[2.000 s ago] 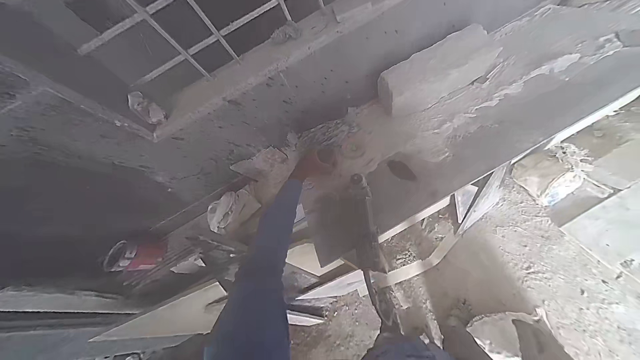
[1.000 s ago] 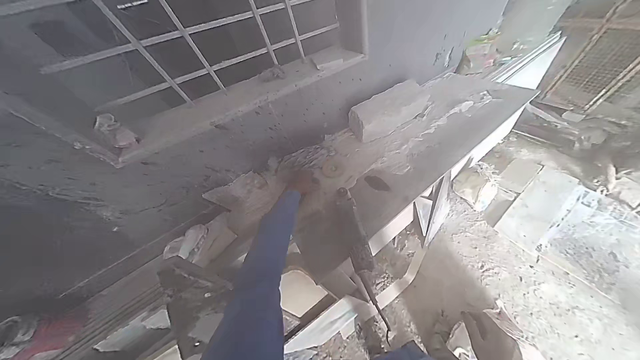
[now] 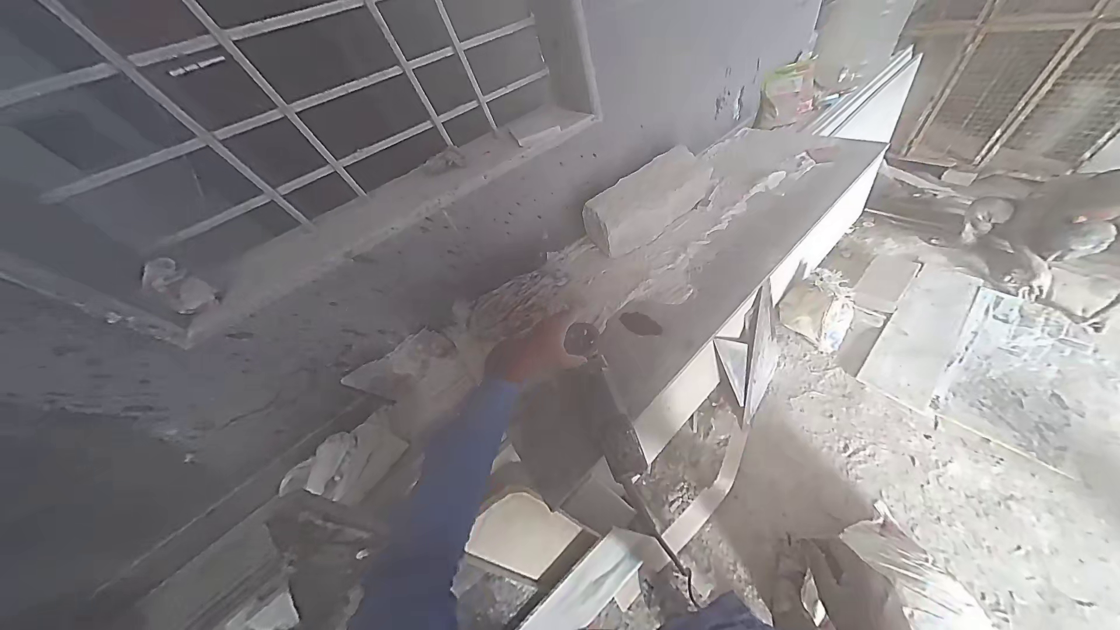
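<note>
A blue-sleeved arm brings my left hand (image 3: 532, 350) over the long stone slab (image 3: 744, 236). The hand is blurred by dust, and its fingers are at the round head of a dark power tool, apparently an angle grinder (image 3: 617, 429); whether they grip it cannot be told. The tool lies across the slab's near part, its cord (image 3: 667, 551) running down over the front edge. A dark oval patch (image 3: 640, 324) marks the slab just right of the tool's head. My right hand is not in view; a bit of dark blue cloth (image 3: 717, 612) shows at the bottom edge.
A pale stone block (image 3: 647, 199) rests on the slab against the wall, below a barred window (image 3: 289, 114). Broken tile pieces (image 3: 525, 534) and boards lie under the slab's front. Crumpled bags (image 3: 818, 311) and large tiles (image 3: 927, 341) are on the dusty floor at right.
My left hand has moved from beside the tool to its round head. The view has swung up and to the right, showing more of the slab's far end and the window.
</note>
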